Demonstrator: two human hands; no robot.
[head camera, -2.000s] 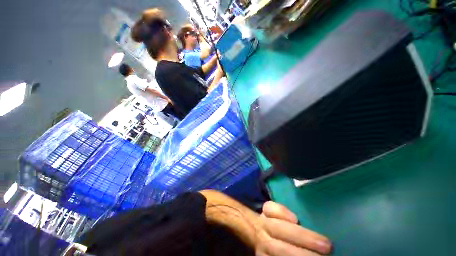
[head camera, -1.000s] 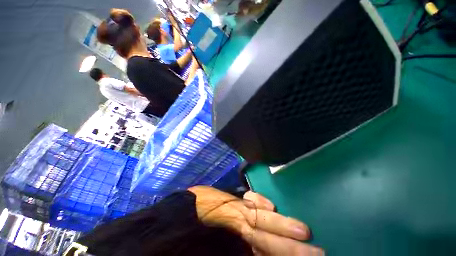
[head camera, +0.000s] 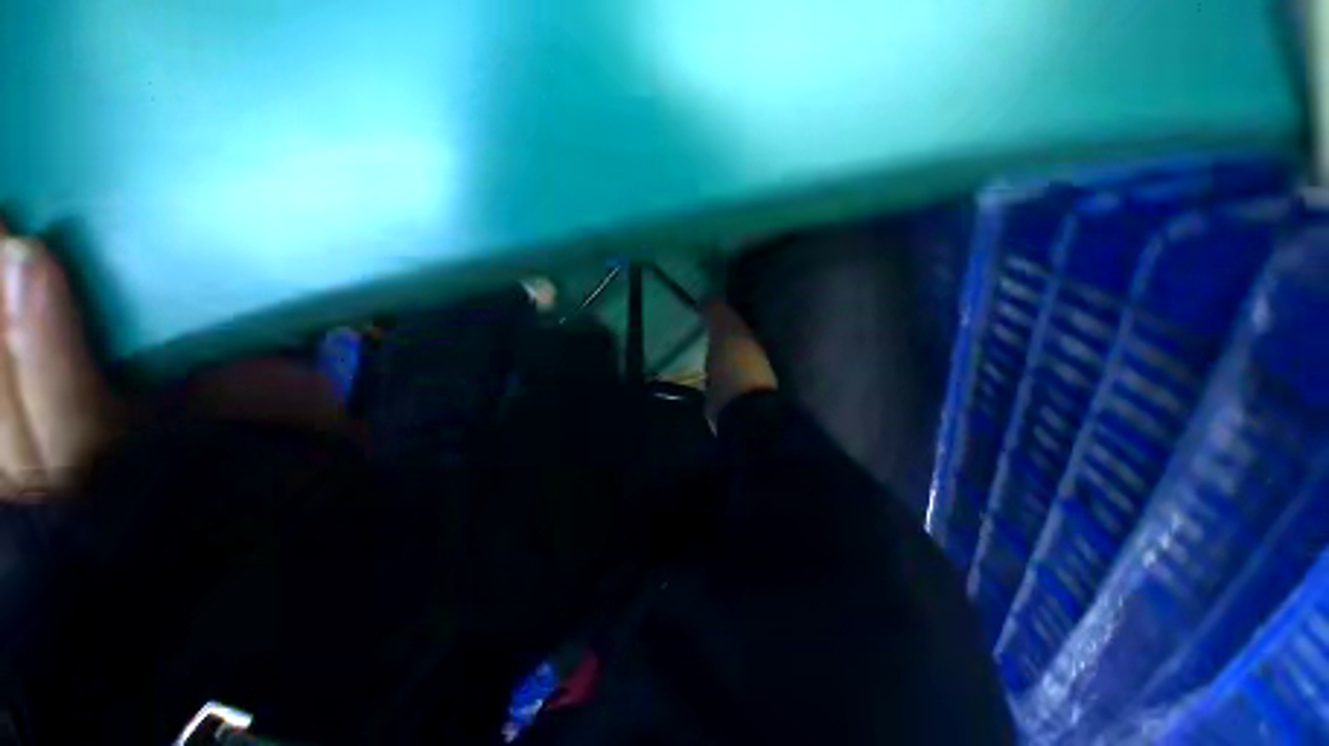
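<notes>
The green bench top (head camera: 583, 117) fills the upper part of the head view, blurred, with its front edge curving across. My left hand (head camera: 51, 386) is at the far left, partly cut off, fingers extended beside the bench edge; no object shows in it. A patch of skin (head camera: 739, 364) beyond a black sleeve or garment shows below the bench edge near the centre. It may be my right wrist or hand, but it is too dark and blurred to tell. The black appliance body is out of view.
Blue slotted crates (head camera: 1108, 394) with shiny film stand at the right, close below the bench edge. Thin dark bars (head camera: 636, 321) show under the bench. Dark clothing fills the lower middle, with a metal buckle-like piece (head camera: 216, 720) at the bottom left.
The view has swung down from the bench and workers to the bench edge and lap. The appliance body has left the picture. My left hand now shows at the left edge.
</notes>
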